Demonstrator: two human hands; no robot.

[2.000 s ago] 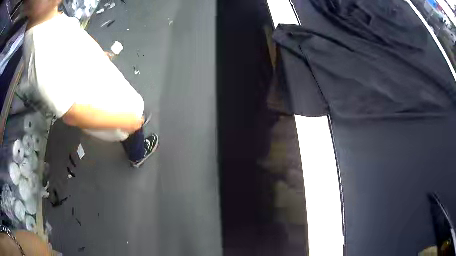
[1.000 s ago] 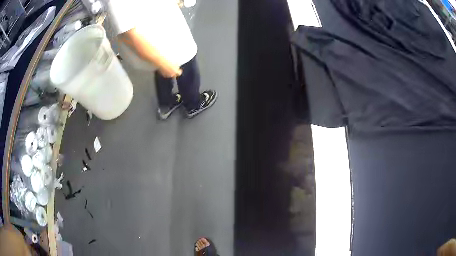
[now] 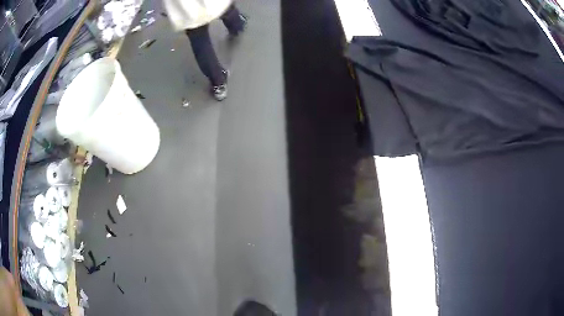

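Black fabric [image 3: 495, 228] lies flat along the right side. Farther up, a loose layer of black cloth [image 3: 482, 105] lies over it in soft folds, and its corner hangs over the table edge. Bunched black folds show at the top right. A blurred patch of bare skin, my left hand [image 3: 8, 299] or arm, is cut off at the lower left edge; its fingers are not visible. My right hand is out of the picture.
The white table border [image 3: 408, 234] runs beside the fabric. A white bucket [image 3: 114, 117] stands left on the grey floor [image 3: 179, 234], with scraps around. Rolls [image 3: 52, 237] fill a left shelf. A person [image 3: 207, 46] is at the top, partly cut off.
The person has moved farther up the aisle. The bucket has come into view. A dark object at the lower right has left view, then my right hand's blurred tip. The cloth looks unchanged.
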